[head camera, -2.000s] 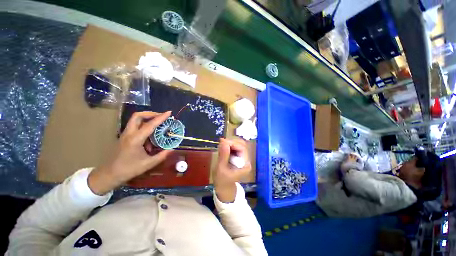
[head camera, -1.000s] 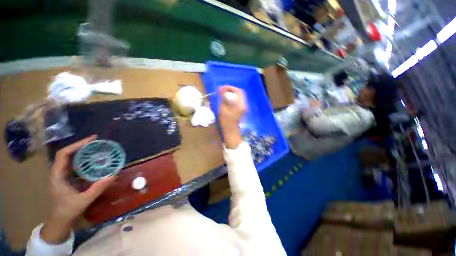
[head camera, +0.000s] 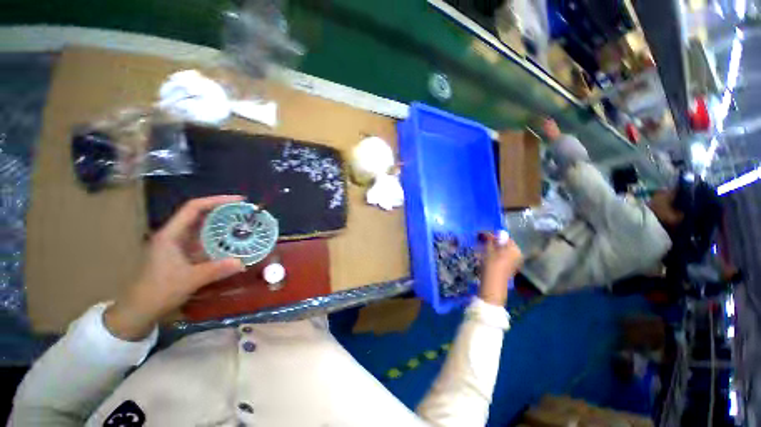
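Observation:
My left hand (head camera: 179, 258) holds the pale teal spoked wheel (head camera: 240, 233) by its rim, above the red-brown board (head camera: 304, 271). A dark bit shows at the wheel's hub. My right hand (head camera: 501, 263) is at the right wall of the blue bin (head camera: 451, 179), beside the heap of small metal parts (head camera: 456, 265). A small white thing, possibly the tool's grip, shows between its fingers; its tip cannot be made out. The black pad (head camera: 242, 179) bears scattered silver-white specks. A white round knob (head camera: 274, 273) stands on the red-brown board.
A cream-white pot (head camera: 372, 158) and a white wipe (head camera: 385, 192) stand left of the bin. A white wad (head camera: 194, 97) and a clear bag (head camera: 154, 154) lie at left. An open cardboard box (head camera: 520, 169) and another person (head camera: 605, 217) are at right. The green belt (head camera: 359, 50) runs behind.
My right hand has moved from the wheel, past the pot, to the bin's near right side. My left hand still holds the wheel. The other person has extended an arm towards the belt. The view has shifted.

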